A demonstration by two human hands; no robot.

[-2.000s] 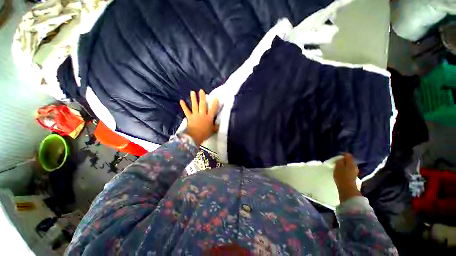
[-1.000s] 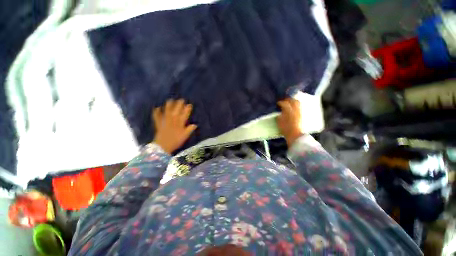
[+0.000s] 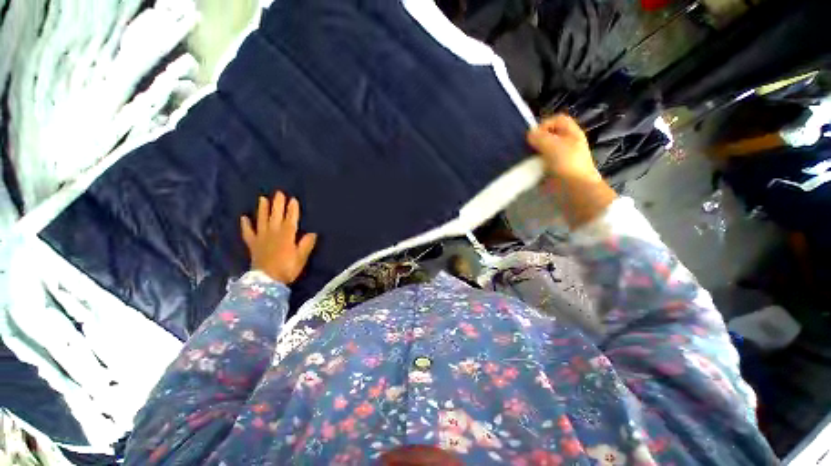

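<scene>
A navy quilted padded panel (image 3: 364, 118) lies spread in front of me, with stitched lines and a white wadding edge (image 3: 419, 240). My left hand (image 3: 278, 238) lies flat on the panel with its fingers spread, holding nothing. My right hand (image 3: 567, 157) is closed on the panel's right corner, where the white edge shows beside the fingers. Whether it holds a tool cannot be seen.
White wadding strips (image 3: 100, 82) lie in layers at the left. A pale table top (image 3: 220, 35) shows at the upper left. Dark crumpled garments (image 3: 556, 45) are heaped at the upper right. The grey floor (image 3: 702, 214) with scraps is at the right.
The view has turned and shifted. My right hand has moved from the panel's near edge to its corner and gripped it. My left hand stays flat on the panel.
</scene>
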